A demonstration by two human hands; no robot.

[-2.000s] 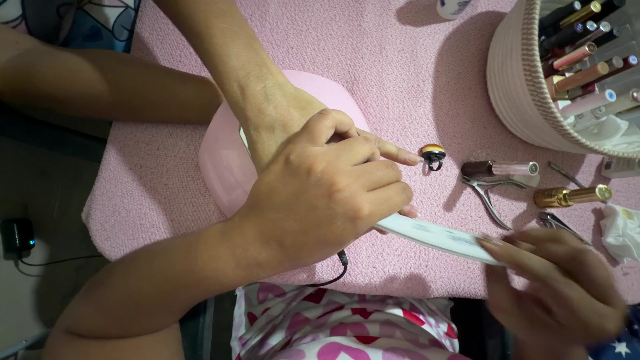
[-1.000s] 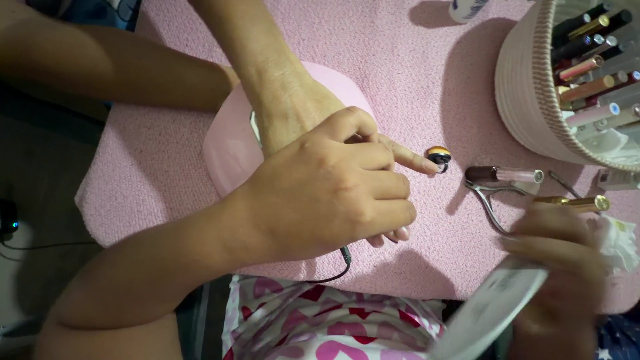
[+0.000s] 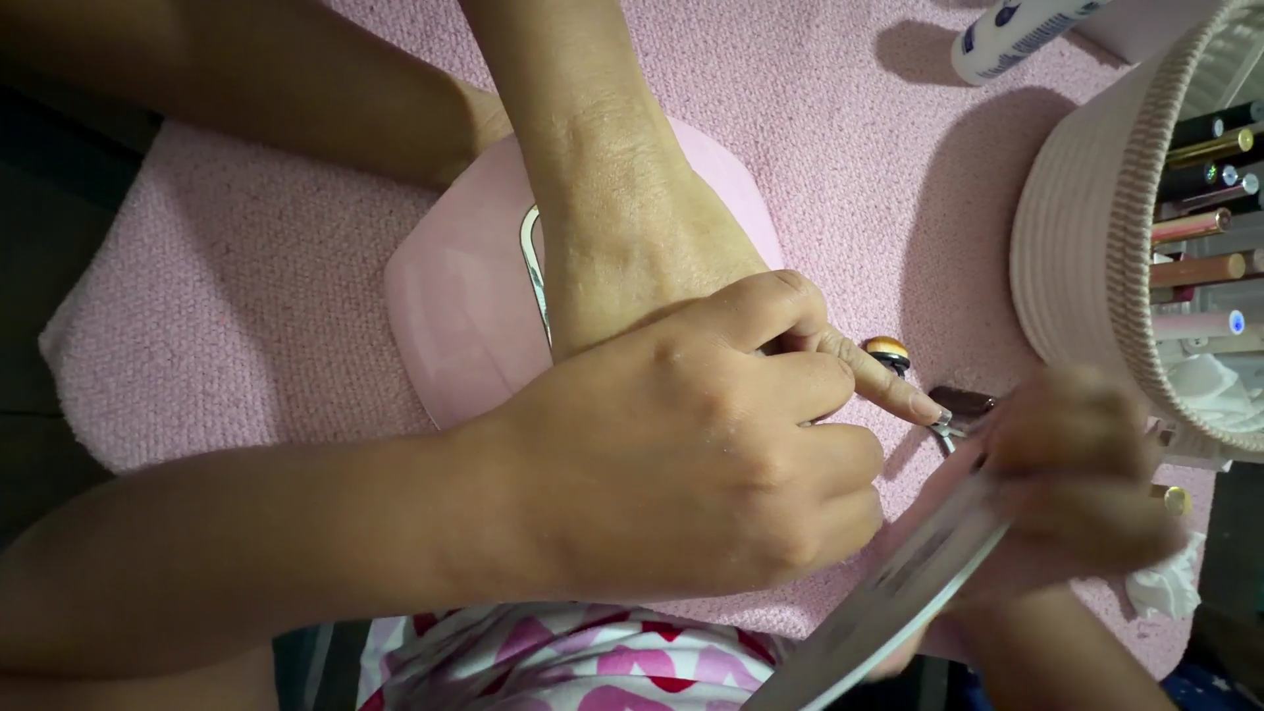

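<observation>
My left hand [image 3: 711, 434] is closed around the fingers of another person's hand [image 3: 642, 237], whose one finger sticks out to the right with its nail bare to view. That hand rests over a pink dome-shaped device [image 3: 464, 286], probably a nail lamp. My right hand [image 3: 1076, 474], blurred, grips one end of a long white nail file [image 3: 899, 602], which slants down to the left. The file's upper end is near the outstretched fingertip; whether they touch I cannot tell. Just above that finger lies a ring-like object with an orange top [image 3: 887, 353].
A woven basket [image 3: 1076, 217] of tubes and pens stands at the right. Near my right hand are a dark-capped bottle [image 3: 963, 400], a gold cap [image 3: 1172, 499], partly hidden metal nippers [image 3: 945, 437] and crumpled tissue [image 3: 1165, 583]. A white bottle [image 3: 1017, 39] lies at the top.
My right hand has moved up and left, and the file, nearly level two seconds ago, now slants steeply. My left hand keeps its hold on the other person's fingers. The view has shifted somewhat.
</observation>
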